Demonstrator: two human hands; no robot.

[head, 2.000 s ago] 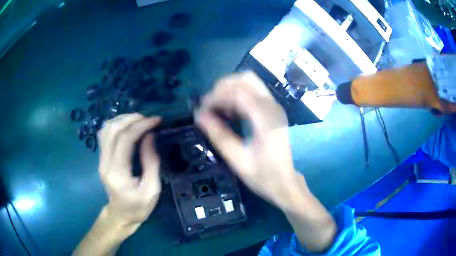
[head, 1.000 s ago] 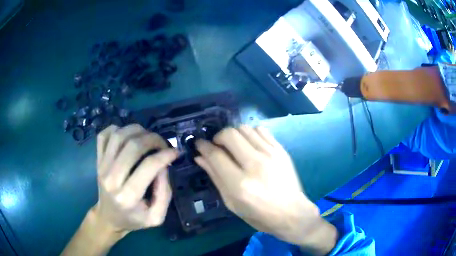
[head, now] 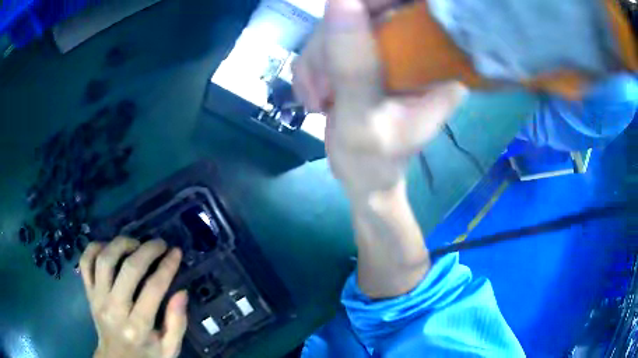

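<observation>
The black plastic housing (head: 227, 301) lies in a dark fixture (head: 269, 280) on the green mat, its round opening at the far end and two white squares at the near end. My left hand (head: 136, 297) rests at the housing's left edge, fingers curled; whether it grips anything is hidden. My right hand (head: 371, 105), blurred, is closed around the front of the orange electric screwdriver (head: 427, 52), held up at the top of the picture. The screwdriver's tip is hidden.
A pile of small black rings (head: 77, 175) lies left of the housing. The white and dark screw feeder (head: 241, 63) stands beyond it, partly behind my right hand. A blue bin (head: 31, 17) is at the far left corner. A blue-sleeved person (head: 580, 122) is at the right.
My right hand has left the housing and taken hold of the screwdriver. My left hand has moved to the housing's left edge. The view has shifted, so the bench things appear further left.
</observation>
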